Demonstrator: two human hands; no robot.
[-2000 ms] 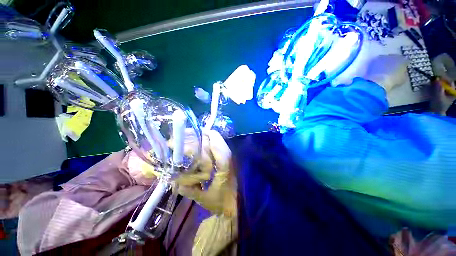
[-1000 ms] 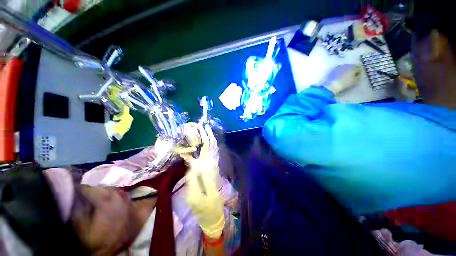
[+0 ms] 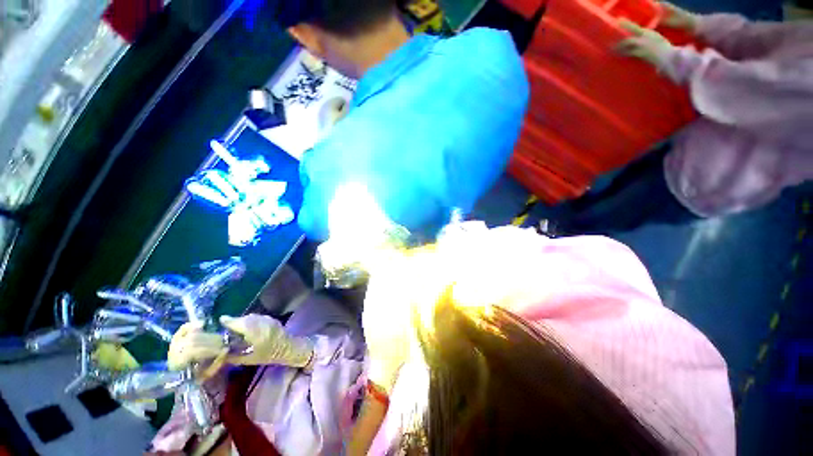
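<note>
A clear balloon-dog-shaped lamp (image 3: 147,312) with white inner strips is at the lower left, in a coworker's gloved hands. A lit blue lamp (image 3: 242,194) stands on the green bench (image 3: 183,240). My left hand (image 3: 381,294) seems to be the one above an orange wristband, low centre. White glare washes out its fingers. A shiny clear part (image 3: 343,260) shows at the glare's lower edge; whether my hand holds it cannot be told. My right hand is not in view.
A coworker in blue (image 3: 423,120) is at the bench. Brown hair (image 3: 463,383) and a pink smock (image 3: 606,312) fill the lower centre and right. Gloved hands hold orange-red trays (image 3: 593,98) at the upper right. A grey case (image 3: 53,387) is lower left.
The view has swung and tilted, so bench and lamps lie further left. The wristband arm is now apart from the coworker's lamps. White glare, trays and blue floor have come into view.
</note>
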